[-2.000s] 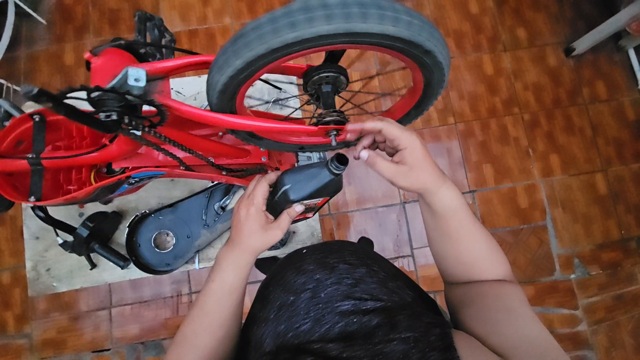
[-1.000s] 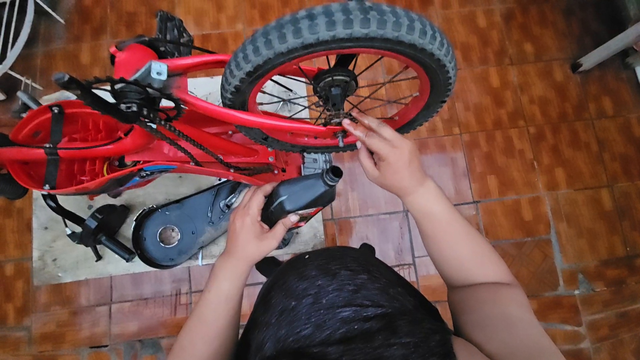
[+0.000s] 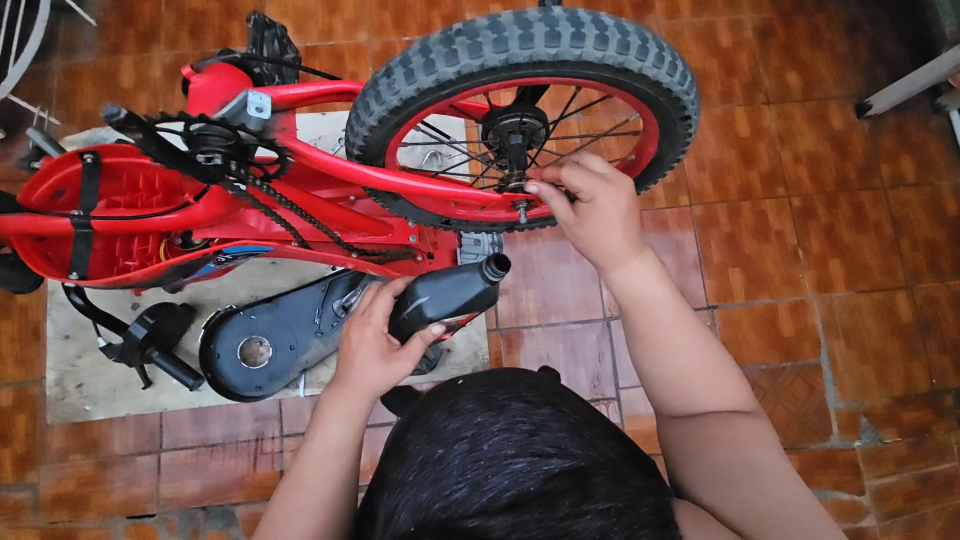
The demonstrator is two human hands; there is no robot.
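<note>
My left hand point(image 3: 384, 337) grips a black plastic bottle point(image 3: 442, 296), tilted with its uncapped neck toward the upper right. The fingers of my right hand point(image 3: 589, 206) are bent at the hub axle point(image 3: 521, 210) of a spoked wheel with a red rim and a knobbly tyre point(image 3: 517, 45); whether they pinch anything is hidden. The wheel sits in the red frame point(image 3: 330, 169) of a small bicycle lying on its side. A chainring point(image 3: 210, 146) and a slack, dark chain point(image 3: 281, 217) are on the frame, left of the wheel.
A black chain cover point(image 3: 255, 352) and a handlebar with a grip point(image 3: 172, 367) lie on a pale, stained board point(image 3: 120, 397). Brown floor tiles point(image 3: 750, 247) surround it. A pale leg of some stand point(image 3: 911, 82) is at the upper right. A dark-haired head fills the bottom middle.
The wheel's tread, blurred two seconds ago, is now sharp. My right hand has stayed close to the axle, its fingers shifting a little. My left hand still holds the bottle.
</note>
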